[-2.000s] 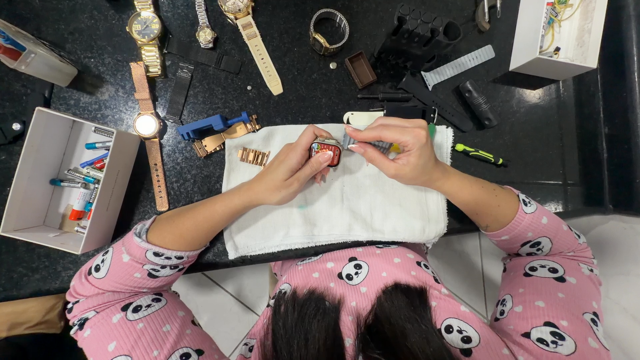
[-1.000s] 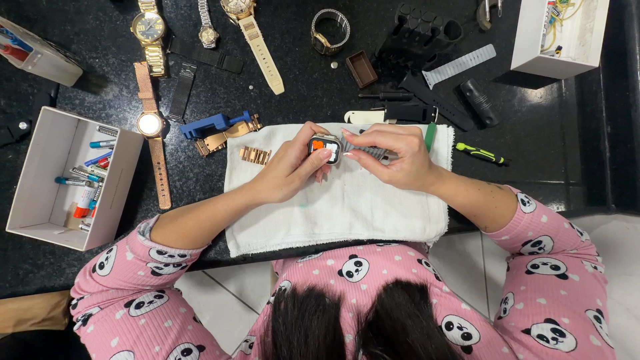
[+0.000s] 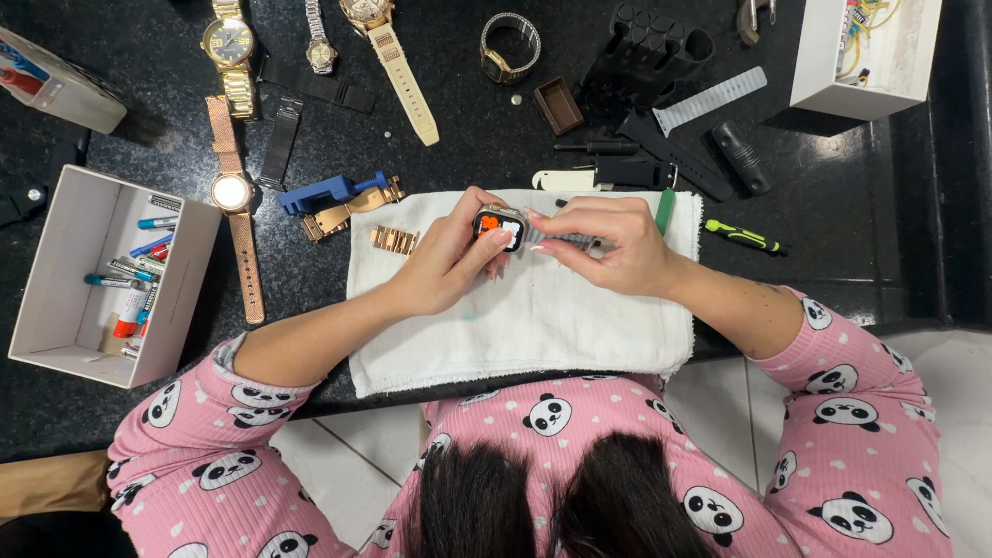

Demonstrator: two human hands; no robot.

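Observation:
My left hand (image 3: 453, 260) holds a smartwatch (image 3: 498, 227) with a lit screen, its thumb lying on the lower right of the face, above a white cloth (image 3: 519, 333). A grey ribbed watch strap (image 3: 536, 231) runs from the watch's right side into my right hand (image 3: 612, 240), whose thumb and fingers pinch it. Whether the strap is fastened to the case cannot be told. Gold bracelet links (image 3: 394, 240) lie on the cloth's left part. Partly behind my right hand, a green tool (image 3: 664, 211) rests at the cloth's upper right.
A blue bracelet holder (image 3: 329, 194) and several watches, one rose-gold (image 3: 232, 192), lie behind and left. A white box of batteries and pens (image 3: 46, 341) stands left, another white box (image 3: 868, 101) upper right. A black strap (image 3: 682, 159) and yellow-black screwdriver (image 3: 745, 238) lie right.
The watch's screen was more covered by colourful content two seconds ago and now shows orange and white figures. My right hand has shifted its grip on the grey strap. My left hand still holds the watch.

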